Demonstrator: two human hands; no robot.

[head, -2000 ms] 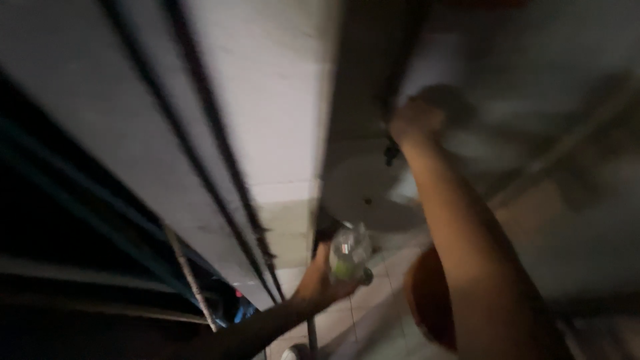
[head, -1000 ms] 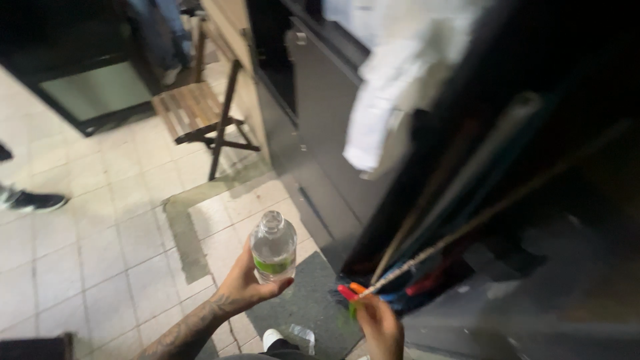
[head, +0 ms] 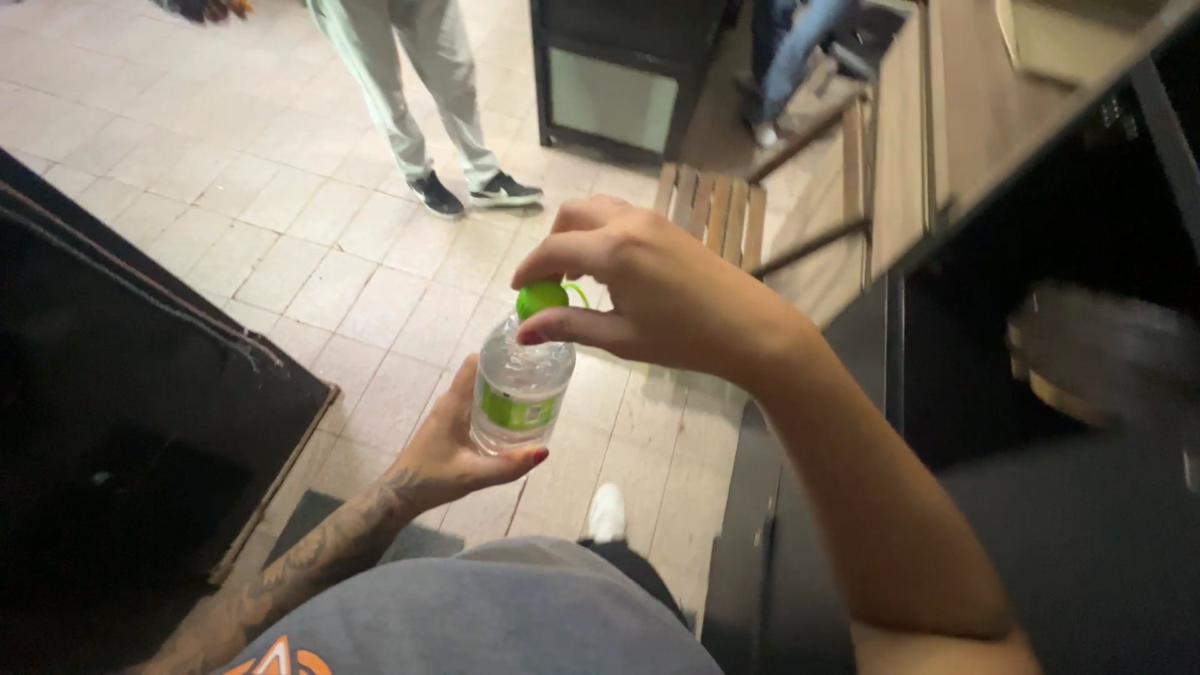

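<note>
A clear plastic bottle (head: 521, 398) with a green label is held upright, slightly tilted, in my left hand (head: 459, 445), whose thumb lies along its lower side. Over the bottle's mouth, my right hand (head: 628, 281) grips a green bottle cap (head: 542, 300) between fingers and thumb. A thin green loop sticks out beside the cap. The cap sits at the bottle's neck; whether it is screwed down cannot be told.
A person in light trousers (head: 441, 84) stands ahead on the tiled floor (head: 328, 281). Beyond my right hand is a slatted wooden chair (head: 717, 211). A dark cabinet (head: 609, 89) stands behind, another person's leg (head: 797, 56) near it. Dark panels (head: 131, 403) flank the left.
My right hand has come from the lower right up to the bottle's mouth, where a green cap now shows; the mouth was uncovered one second ago. The view has swung.
</note>
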